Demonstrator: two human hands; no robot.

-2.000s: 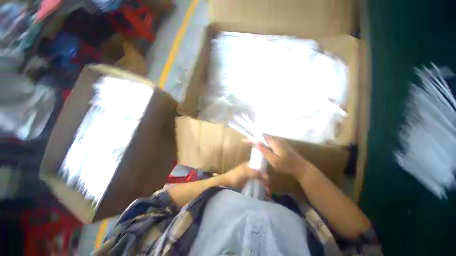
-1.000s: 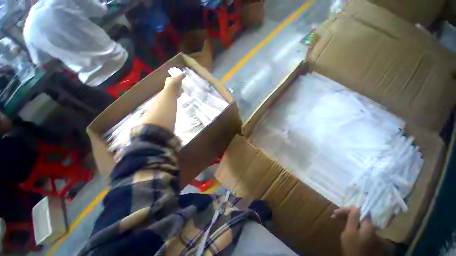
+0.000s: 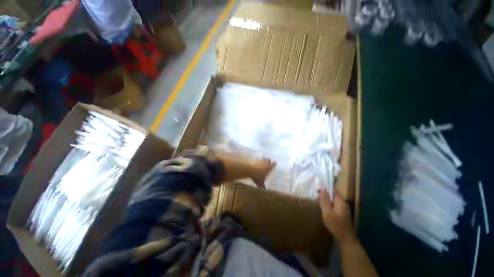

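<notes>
The main carton point(image 3: 351, 130) stands open in front of me, nearly full of white sticks point(image 3: 271, 121). My left hand point(image 3: 259, 170) is over the near side of this carton, fingers apart, with nothing seen in it; it is slightly blurred. My right hand point(image 3: 336, 213) is at the carton's near right corner, fingertips at the ends of some sticks; whether it grips any cannot be told. The second carton point(image 3: 154, 154) at the left holds white sticks point(image 3: 81, 184) in uneven rows.
A pile of sticks point(image 3: 428, 195) lies on the dark green bench point(image 3: 379, 108) at right, with stray sticks point(image 3: 483, 205) beside it. Clear shiny pieces lie at the bench's far end. Carton flaps point(image 3: 287, 54) stick out. Red stools point(image 3: 142, 53) and a person in white point(image 3: 114, 19) are beyond.
My left hand has moved right, from the second carton to over the main carton. My right hand stays near the main carton's near right corner. The view has turned, bringing the bench pile in.
</notes>
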